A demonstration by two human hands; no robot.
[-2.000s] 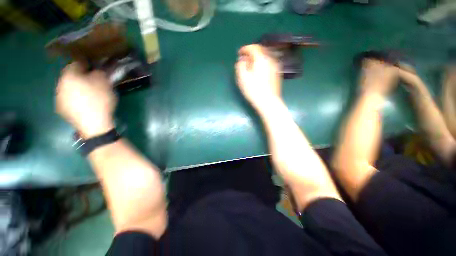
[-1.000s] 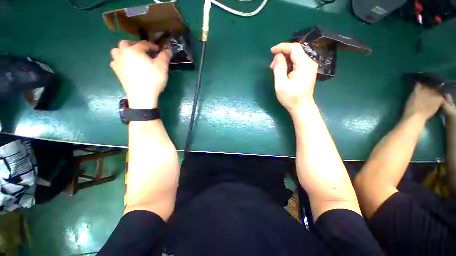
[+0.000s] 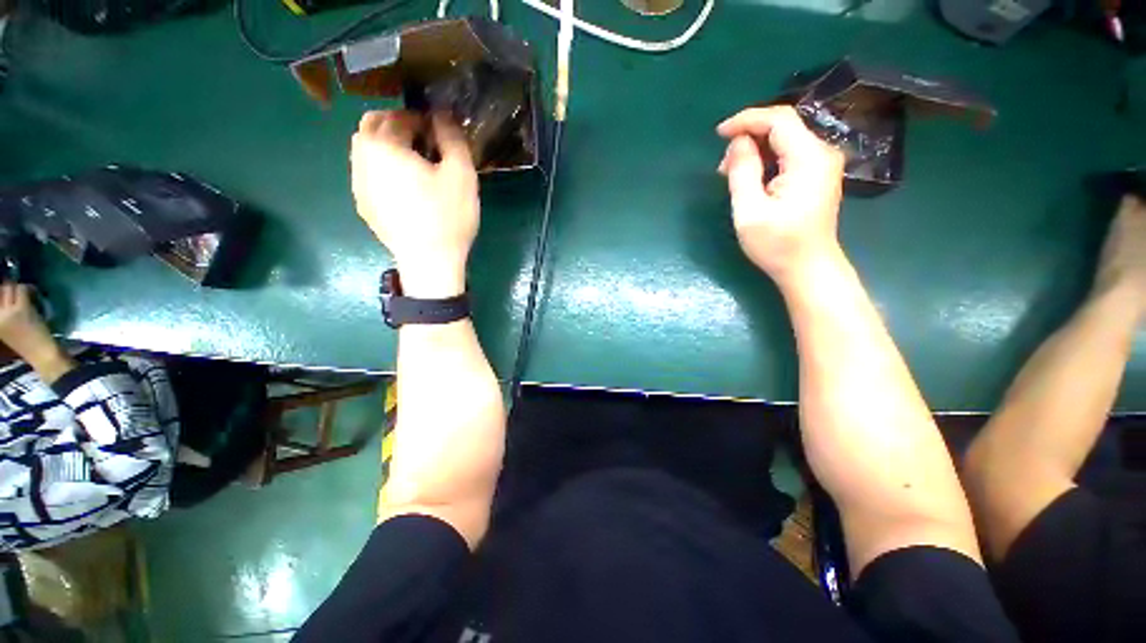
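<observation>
An open product box [image 3: 515, 57] with its brown flap raised stands at upper centre-left. Dark bagged accessories [image 3: 484, 107] in shiny plastic lie in it. My left hand [image 3: 419, 189], with a black watch, is at the box's near left corner, thumb and fingers bent against the bag; the fingertips are partly hidden. A second open product box [image 3: 880, 157] with its black flap out to the right stands at upper right, with shiny plastic inside. My right hand [image 3: 785, 189] is at its left side, fingers curled and thumb apart, with nothing visible in it.
A long pale rod [image 3: 563, 63] with a black cord crosses the green bench between my hands and hangs over the front edge. Several black boxes [image 3: 138, 214] stand at left near a coworker's hand. Another person's forearm [image 3: 1056, 377] is at right. A white cable [image 3: 641, 44] lies behind.
The view has shifted left, so things appear further right. The bag in the left box sits higher and looks bulkier by my left hand. My right hand stays beside its box.
</observation>
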